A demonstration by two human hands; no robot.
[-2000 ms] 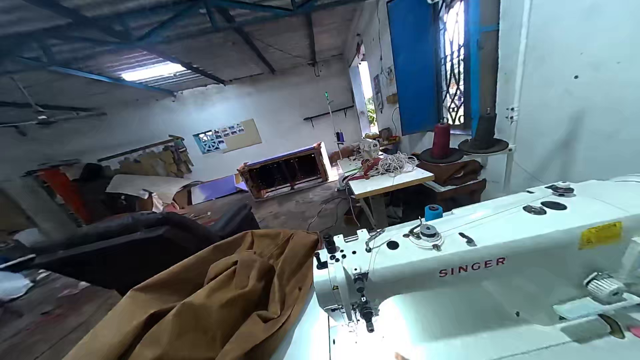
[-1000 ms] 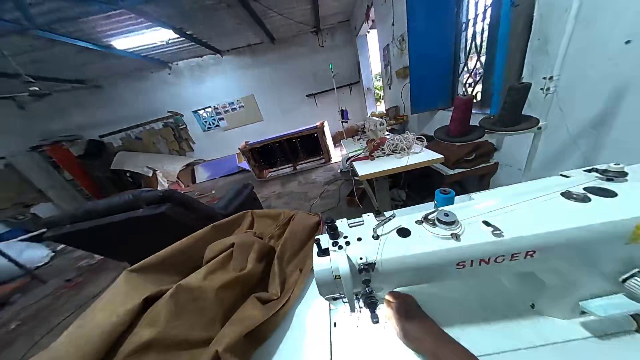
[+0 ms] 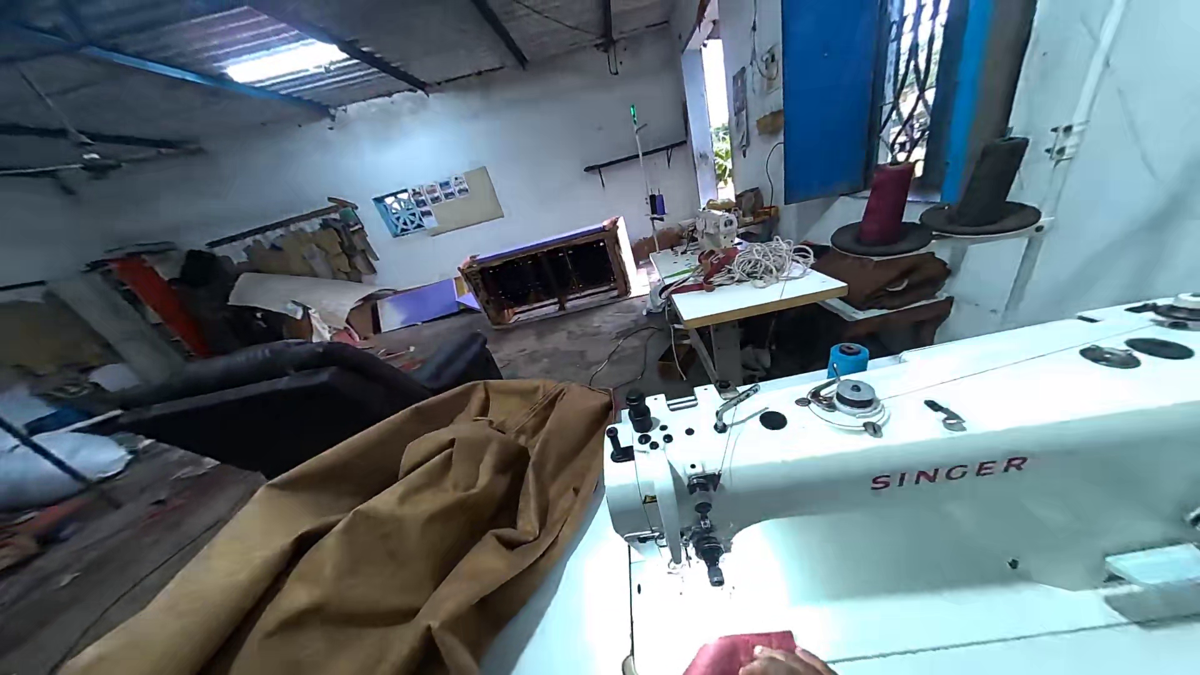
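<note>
At the bottom edge, the fingers of my right hand (image 3: 786, 662) hold a piece of red cloth (image 3: 736, 651) on the white bed of a Singer sewing machine (image 3: 900, 487). The hand is mostly cut off by the frame. Above and to the left of it are the needle and presser foot area (image 3: 689, 562), brightly lit. Brown leather-like material (image 3: 403, 534) lies in folds left of the machine head, apart from the hand. A blue thread spool (image 3: 847, 359) stands behind the arm of the machine. My left hand is out of view.
Behind the machine, a second sewing table (image 3: 759, 302) bears a tangle of white cord (image 3: 769, 262). Maroon (image 3: 886, 204) and dark (image 3: 994, 183) thread cones stand on round holders at right. A black upholstered piece (image 3: 281, 412) lies at left, and a wooden frame (image 3: 553, 272) rests by the far wall.
My right hand, near the needle area one second ago, is now lower, at the bottom edge. Red cloth has come into view under its fingers.
</note>
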